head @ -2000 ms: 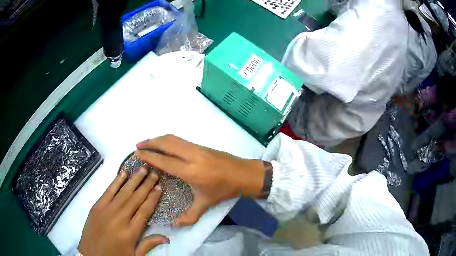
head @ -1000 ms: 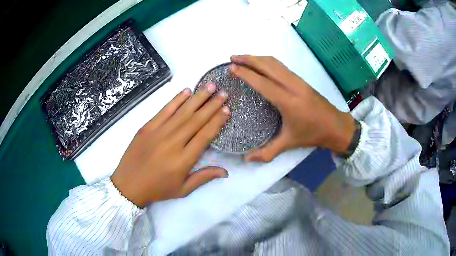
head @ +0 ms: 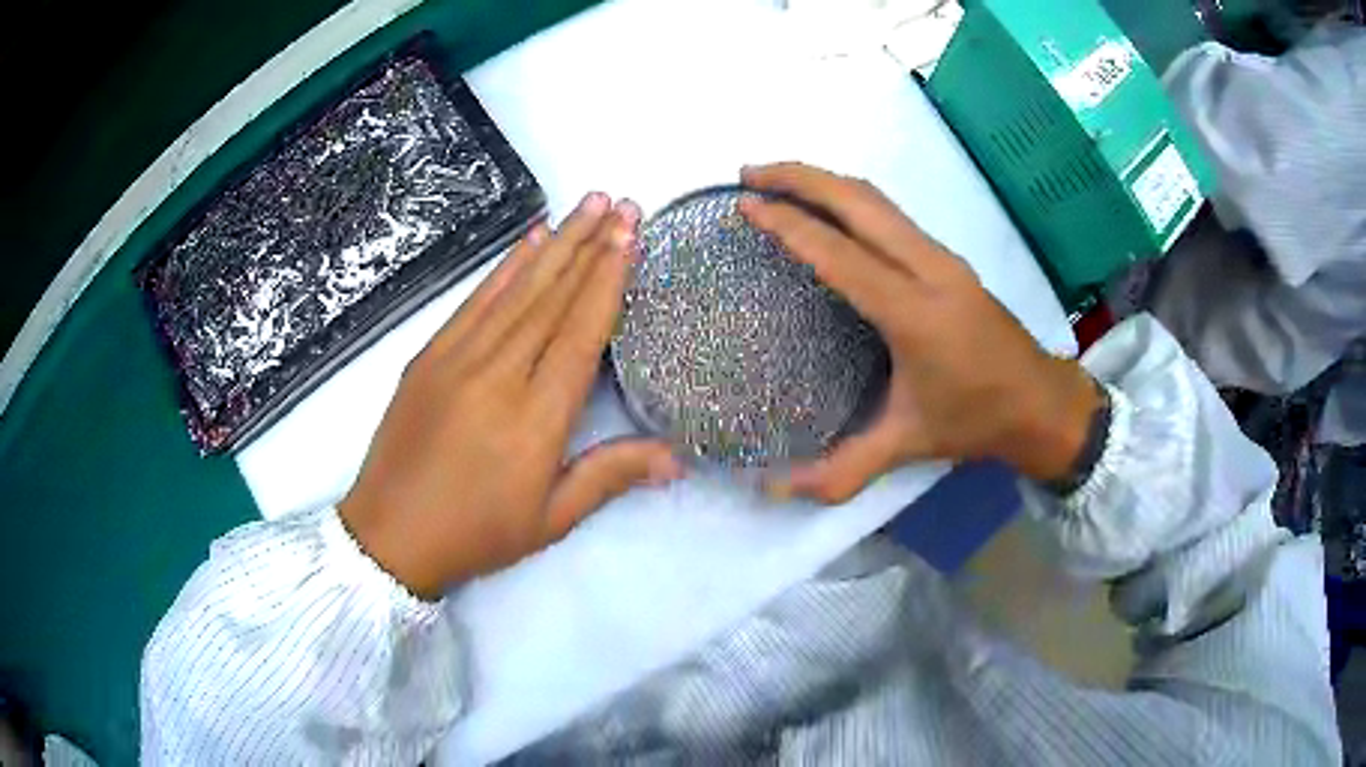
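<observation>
A round grey plate [head: 734, 322] lies on a white mat [head: 599, 599], its face covered with tiny shiny grains that look like screws. My right hand [head: 951, 345] grips its right side, fingers at the top rim and thumb at the lower rim. My left hand [head: 502, 397] is held flat at the plate's left rim, fingers side by side and pointing up, thumb near the lower left rim. I cannot tell whether the left hand presses on the rim. The plate's right edge is partly hidden by my right hand.
A dark rectangular tray [head: 337, 240] full of silvery slivers stands at the upper left, on the mat's edge and the green bench [head: 90, 495]. A green box [head: 1071, 135] with white labels stands at the upper right. Another person's white striped sleeve [head: 1273, 150] is beyond it.
My left hand has moved off the plate's face to its left rim, and more grains show. My right hand stays on the right rim. The view has shifted since two seconds ago.
</observation>
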